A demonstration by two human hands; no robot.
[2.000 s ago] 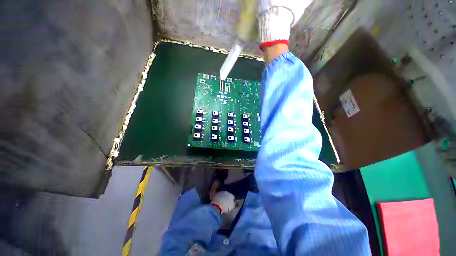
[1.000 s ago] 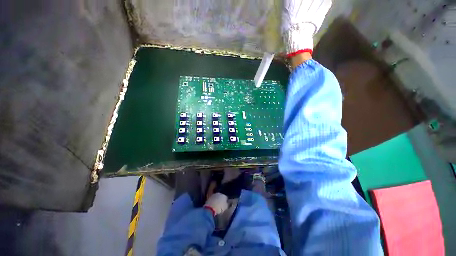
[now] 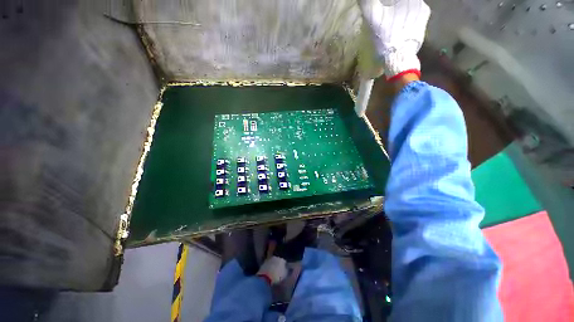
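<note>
A large green circuit board [image 3: 283, 141] lies flat on the dark-green booth floor [image 3: 173, 151], with rows of black parts near its front left. My right hand [image 3: 399, 34], in a white knit glove with a red cuff, is at the top right and cut by the frame edge. It is shut on the pale yellow blow gun, whose white nozzle [image 3: 364, 95] points down beside the board's right edge, apart from it. My left hand [image 3: 274, 269], also gloved, is low near my lap below the booth edge; it is small, and its fingers are unclear.
Grey booth walls [image 3: 245, 41] with crusty cream edges stand at the left and back. A brown cardboard piece [image 3: 440, 104] is behind my right arm. A red pad [image 3: 532, 264] lies on a green mat [image 3: 506, 188] at the right. Yellow-black tape [image 3: 180, 280] marks the floor.
My right hand and the nozzle have moved right, from above the board's back edge to beyond its right side. The whole board now shows from under my sleeve. My left hand stays low.
</note>
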